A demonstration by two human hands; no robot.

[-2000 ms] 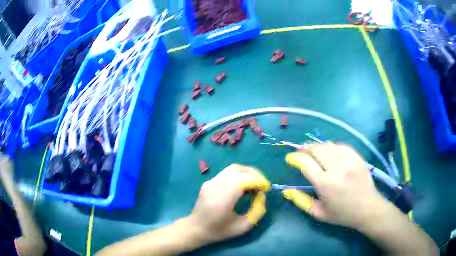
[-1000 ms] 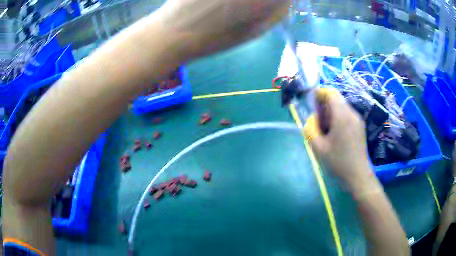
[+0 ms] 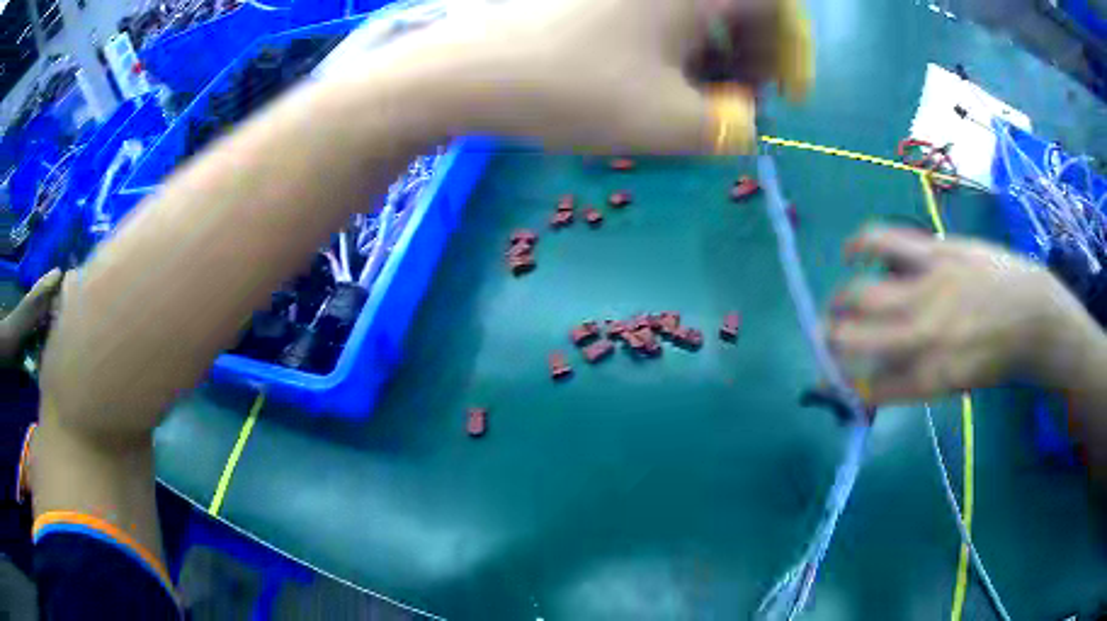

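Observation:
My left hand (image 3: 728,73), blurred, is raised at the top with yellow finger cots. A grey-white cable (image 3: 795,273) hangs from its fingers down to a dark part (image 3: 835,398). Below that part the cable continues to thin wire ends near the bottom edge. My right hand (image 3: 935,315) is at the right beside the cable, fingers spread and blurred; I cannot tell if it touches the cable. Brown-red connector housings (image 3: 637,336) lie loose on the green bench.
A blue bin (image 3: 401,291) with white cables and black ends is at the left, partly behind my left forearm. Orange-red scissors (image 3: 929,155) lie by a white paper sheet (image 3: 941,121). Another bin of cables (image 3: 1056,206) is at the right edge. Another person's hand (image 3: 30,318) shows far left.
The view has swung left. The cable now hangs from my left hand across the bench's right part. My right hand has opened its fingers and no longer grips at the dark part.

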